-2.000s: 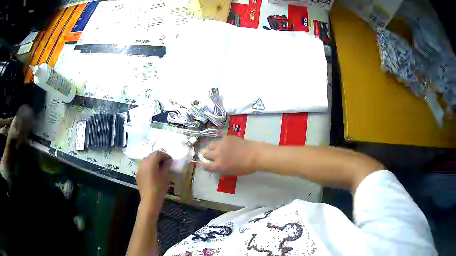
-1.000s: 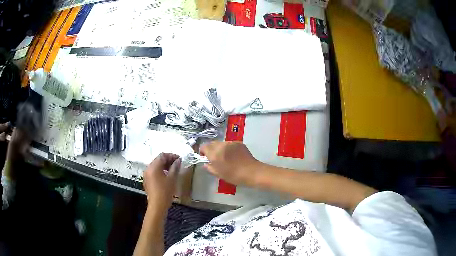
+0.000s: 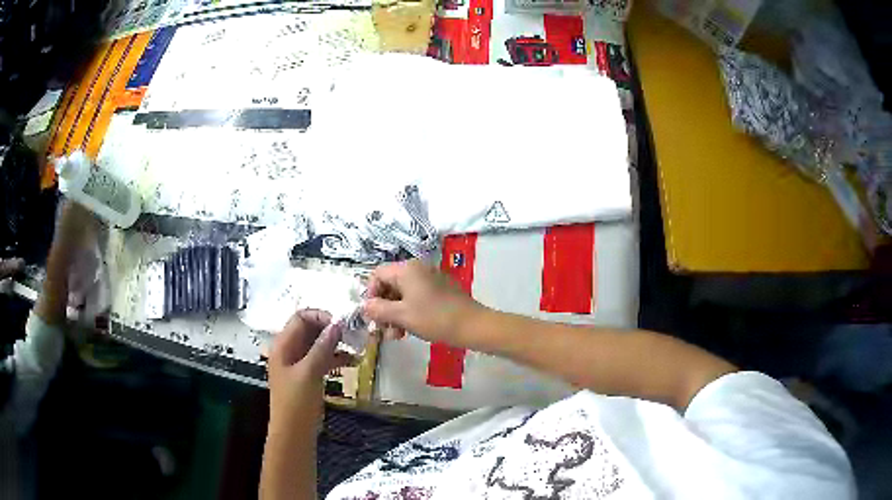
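Observation:
My left hand [image 3: 305,344] holds a small whitish accessory bag [image 3: 354,335] at the front of the bench. My right hand [image 3: 406,301] pinches at the bag's mouth, where part of a grey-white cable [image 3: 354,316] shows. More small bags [image 3: 274,283] lie stacked just behind my left hand. Coiled cables [image 3: 406,223] lie behind my right hand. A tight row of thin dark accessories [image 3: 200,280] lies left of the bags. Large white poly bags [image 3: 489,137] lie behind the cables, with a small triangular mark near the front edge.
A white bottle [image 3: 98,190] lies tilted at the back left. Flattened printed cartons [image 3: 509,264] cover the bench. A yellow table [image 3: 724,195] on the right bears a clear bag of cables [image 3: 782,117]. Another person's arm [image 3: 61,264] is at the left edge.
The cable between my hands has gone mostly into the small bag. My right hand has come closer to my left. The other person's arm at the left has moved.

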